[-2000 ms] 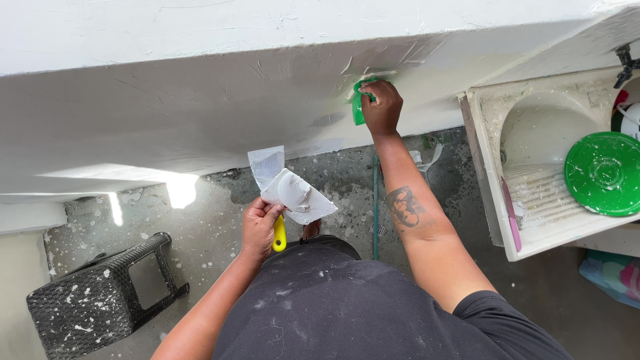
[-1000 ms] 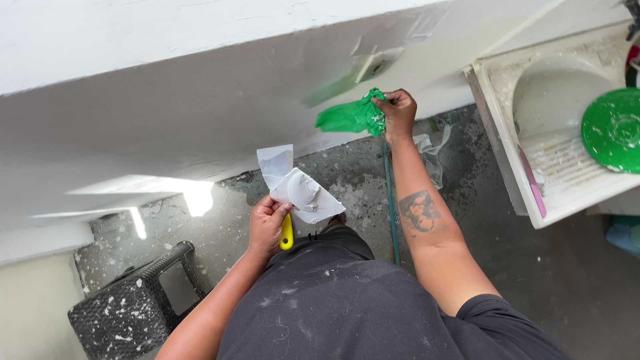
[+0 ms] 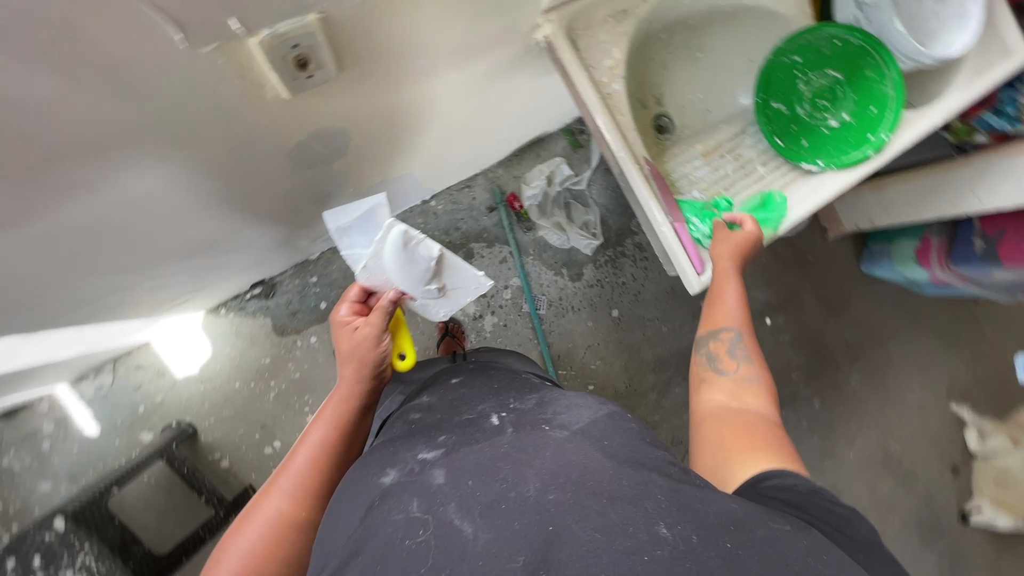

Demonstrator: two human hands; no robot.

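Observation:
My left hand [image 3: 364,324] grips a putty knife by its yellow handle [image 3: 402,342], together with a white plastic spreader [image 3: 356,224]. White filler paste [image 3: 418,260] lies on the upper blade. Over the near left corner of the laundry sink [image 3: 640,192], my right hand [image 3: 736,240] holds a crumpled green plastic bag [image 3: 764,210]. Beside it, a pink-handled tool [image 3: 676,216] lies along the sink's left rim. A green round lid [image 3: 830,96], spotted with white, sits on the sink.
A wall socket [image 3: 300,60] shows at upper left. On the floor are a green pole [image 3: 524,280] and a clear plastic bag [image 3: 564,204]. A black plastic stool [image 3: 120,504] stands at lower left, a white bucket [image 3: 912,28] at the sink's back.
My right hand has moved from the wall to the sink on the right, carrying the green bag. My left hand keeps its hold. The view has swung to the right.

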